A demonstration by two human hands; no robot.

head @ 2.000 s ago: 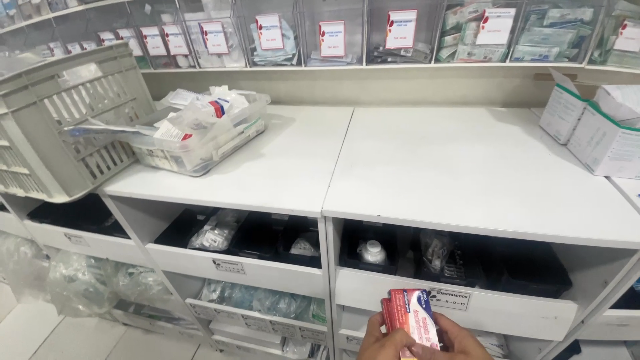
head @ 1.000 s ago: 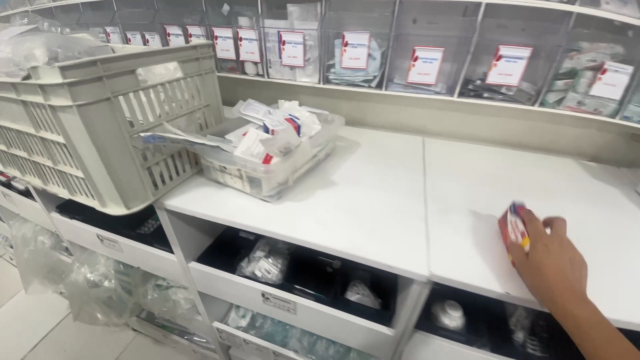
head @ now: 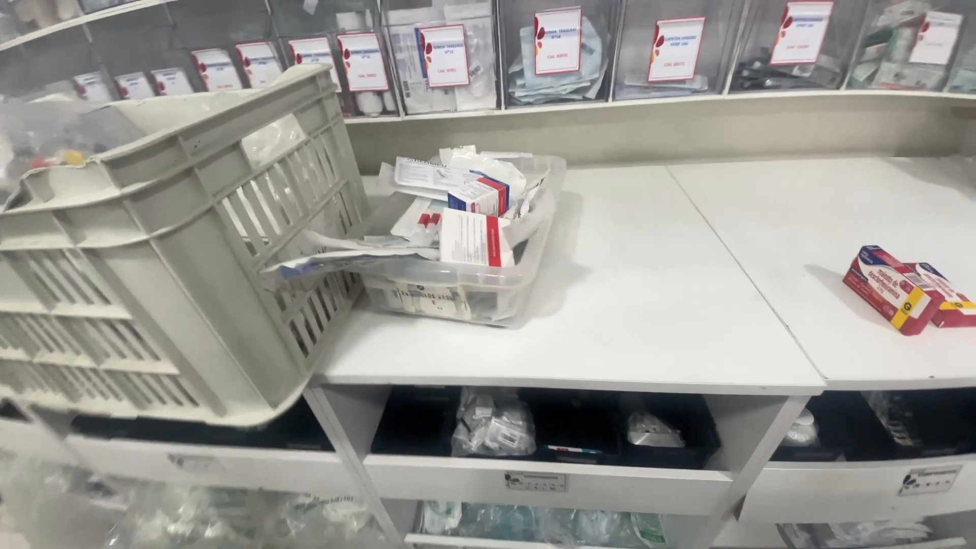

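Observation:
Neither of my hands is in view. Two red, white and yellow medicine boxes, one (head: 888, 293) leaning against the other (head: 953, 301), lie on the white counter (head: 648, 305) at the right. A clear plastic tub (head: 526, 267) stands left of the middle, filled with packaged supplies. On top of these are a white carton with a red stripe (head: 469, 238) and a blue, white and red carton (head: 480, 197). Paper-and-film pouches (head: 358, 255) stick out over the tub's left side.
A large grey plastic crate (head: 191, 305) with bagged items stands at the left, close against the tub. Clear bins (head: 557, 84) with labels line the shelf behind. Under the counter, open drawers (head: 549, 480) hold black trays with bagged supplies (head: 494, 427); more bags lie lower down.
The red boxes, held in my hands two seconds ago, now lie on the counter. The hand that was over the counter has left the view. The view has swung left.

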